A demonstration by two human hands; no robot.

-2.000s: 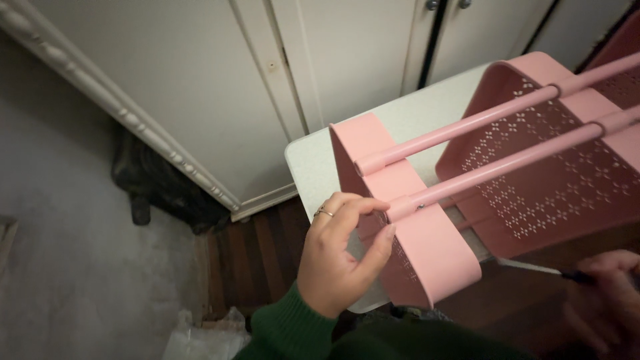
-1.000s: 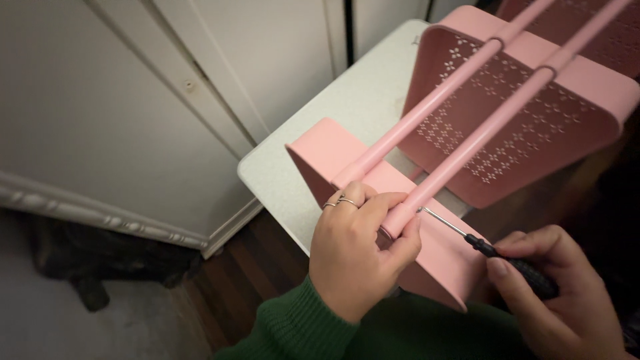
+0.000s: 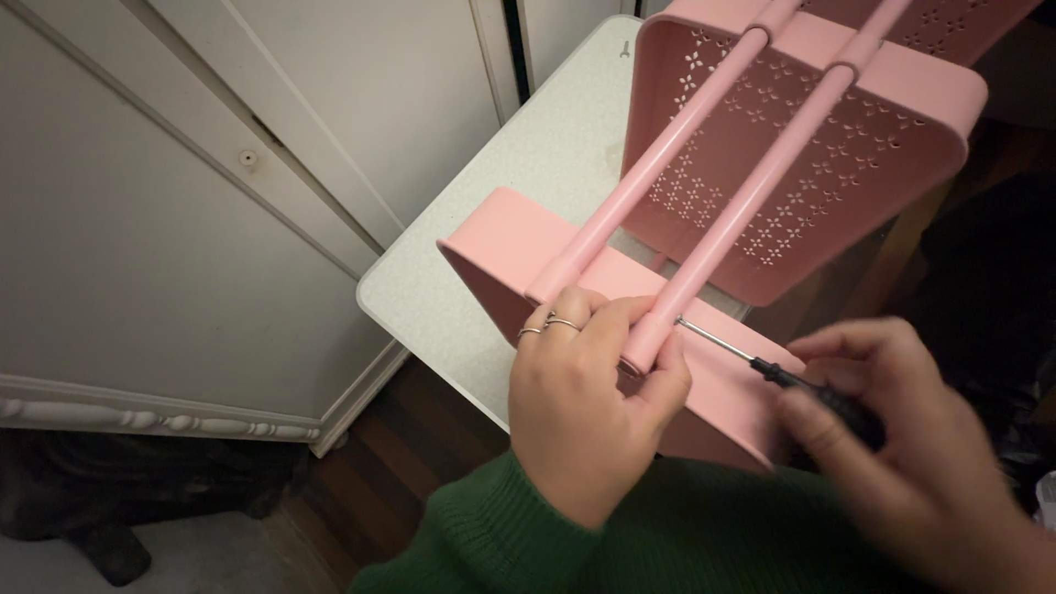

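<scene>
A pink shelf rack lies on its side, its baskets joined by two pink tubes. My left hand (image 3: 590, 396), with rings on it, grips the end of the nearer pink tube (image 3: 755, 186) where it meets the nearest basket (image 3: 511, 227). In my right hand (image 3: 907, 437) is a screwdriver (image 3: 767, 369) with a black handle and a thin metal shaft. Its tip touches the side of that tube's end, at what looks like a small screw, just beside my left fingers. The farther pink tube (image 3: 652, 177) runs alongside. Behind stands a perforated pink basket (image 3: 792, 140).
The rack rests on a light speckled table (image 3: 462, 322) with a rounded corner. White cabinet doors (image 3: 190, 247) stand along its left side. Below are a dark striped wooden floor (image 3: 388, 445) and a dark object (image 3: 107, 511) under the cabinet.
Two seconds ago my right hand and the screwdriver were lower right, away from the tube; now the tip is at the tube's end. My left hand has stayed there. The view has shifted.
</scene>
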